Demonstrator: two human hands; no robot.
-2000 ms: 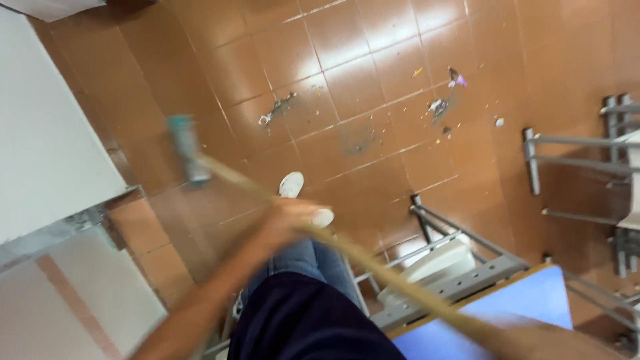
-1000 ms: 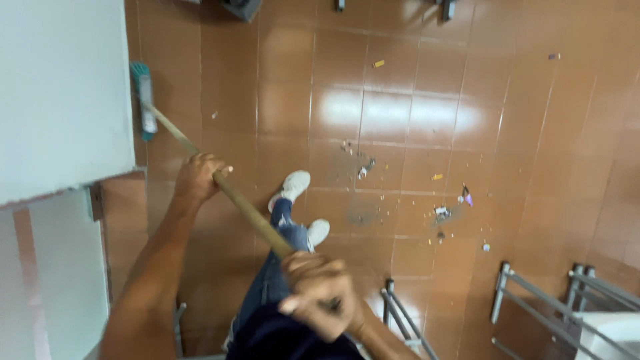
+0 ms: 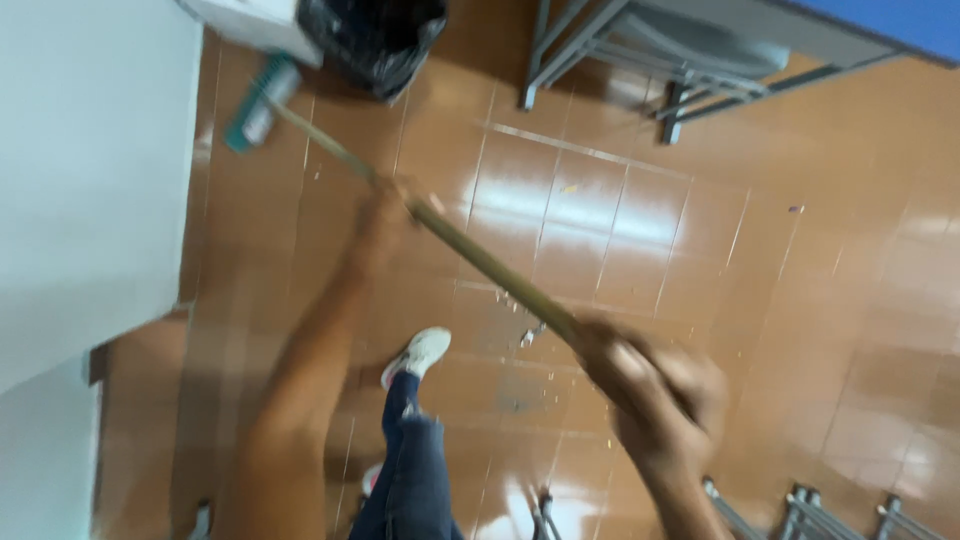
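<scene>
A wooden broom handle (image 3: 495,262) runs diagonally across the view, down to a teal broom head (image 3: 262,105) near the wall at the upper left. My left hand (image 3: 397,196), blurred, is closed around the handle partway along it. Nearer to me, my right hand (image 3: 652,375) grips the handle's upper end. Below and between my hands, small debris (image 3: 531,334) lies scattered on the brown tiled floor (image 3: 420,262), with a greyish dusty patch beside it.
A bin with a black plastic liner (image 3: 375,45) stands close to the broom head. A white wall (image 3: 97,172) borders the left. At the upper right is a blue-topped table (image 3: 892,22) on grey metal legs. More metal legs (image 3: 802,510) show at the lower right.
The view has shifted, bringing the black-lined bin and blue-topped table in at the top. The broom head now lies near the bin. Both hands still hold the handle.
</scene>
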